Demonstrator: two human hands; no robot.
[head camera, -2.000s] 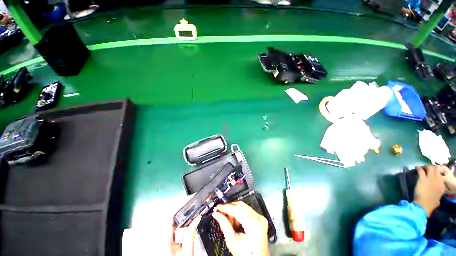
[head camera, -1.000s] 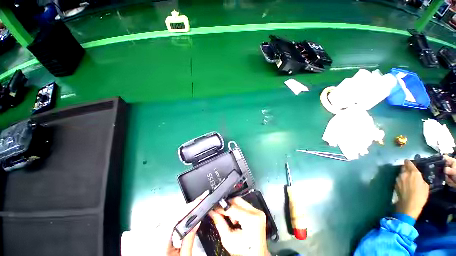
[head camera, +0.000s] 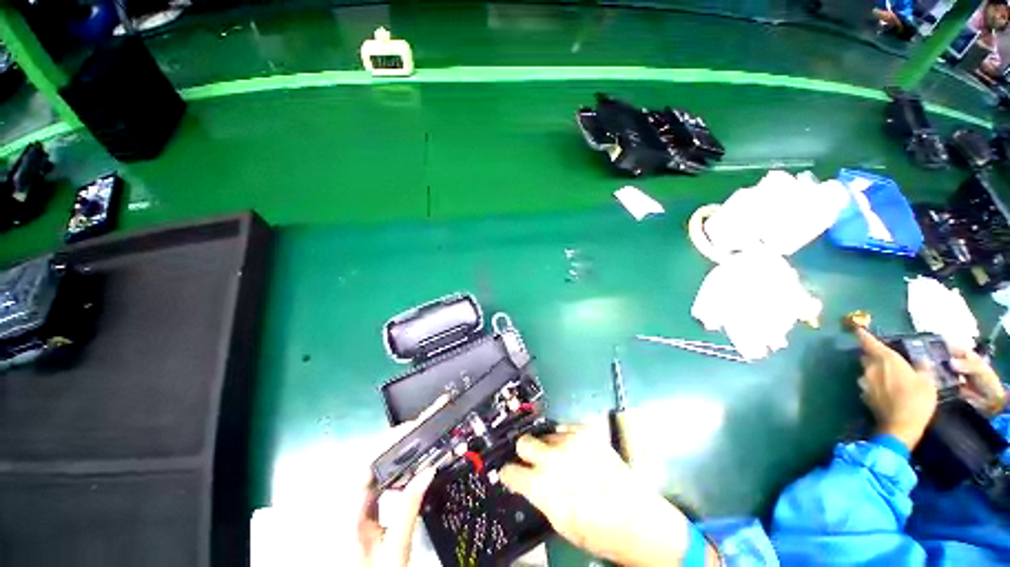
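Observation:
A black camera housing (head camera: 443, 377) lies open in front of me, its rounded latch cover (head camera: 433, 328) at the far end. My left hand (head camera: 397, 512) holds the long board carrier (head camera: 426, 440) tilted above the housing. Red, black and white wires (head camera: 478, 430) show along the carrier's side. The near shell (head camera: 482, 512) with small dots lies below it. My right hand (head camera: 587, 493) is at the right end of the wires, fingertips close together; whether they grip a wire is too small to tell.
A screwdriver (head camera: 619, 404) lies right of the housing, partly covered by my right hand. Tweezers (head camera: 696, 348), white crumpled cloth (head camera: 755, 301), a tape roll (head camera: 702, 230) and a blue bin (head camera: 875, 213) lie beyond. A neighbour's hands (head camera: 899, 388) work at right. A black tray (head camera: 116, 399) is at left.
The carrier has turned so its wired side shows more. My right hand has moved right and up from beneath the carrier, its forearm now across the screwdriver handle.

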